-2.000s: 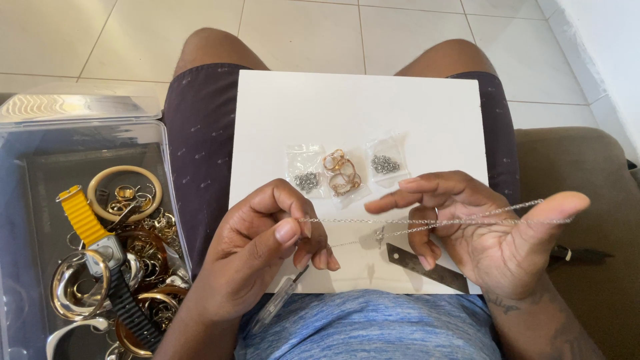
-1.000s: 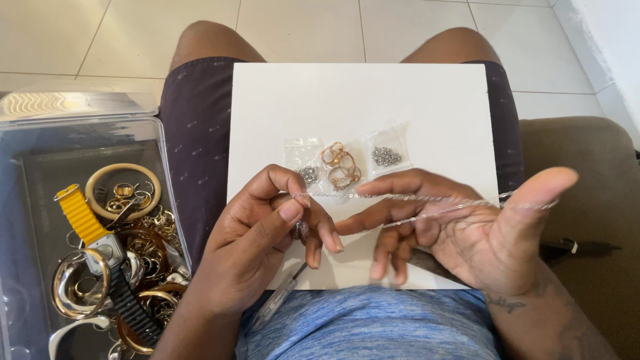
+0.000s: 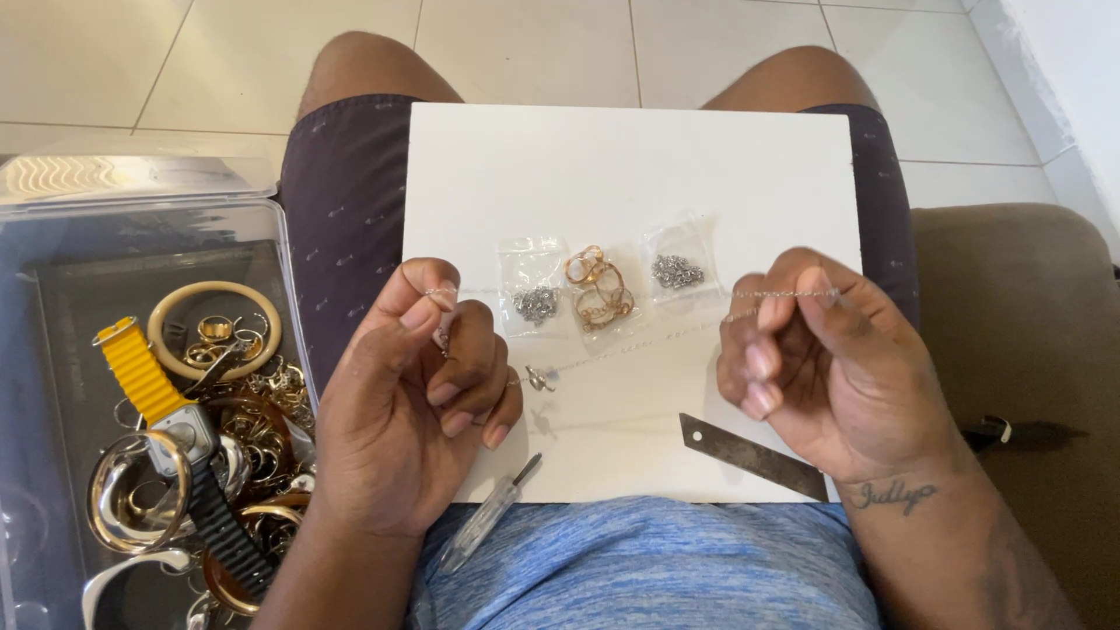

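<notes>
A thin silver-coloured chain necklace (image 3: pixel 630 347) hangs in two strands between my hands, above a white board (image 3: pixel 744 175) on my lap. My left hand (image 3: pixel 429 376) pinches it between thumb and forefinger, and my right hand (image 3: pixel 818 359) pinches the other end of the loop. A small metal pendant or clasp (image 3: pixel 539 379) dangles from the lower strand near my left fingers. Behind the chain lie a clear bag of silver-coloured chain (image 3: pixel 535 304), gold-coloured rings (image 3: pixel 604 293) on a clear bag, and another bag of silver-coloured chain (image 3: pixel 677 272).
A blade segment (image 3: pixel 752 457) lies at the board's near right edge. A small clear-handled screwdriver (image 3: pixel 486 516) rests at the near left. At the left stands a clear plastic box (image 3: pixel 284 289) of jewellery and a smartwatch (image 3: pixel 184 433). A brown cushion (image 3: pixel 1015 350) is at the right.
My right hand's fingers have closed on the chain, which earlier ran over its spread thumb. My hands are farther apart, and the pendant or clasp now hangs in plain view.
</notes>
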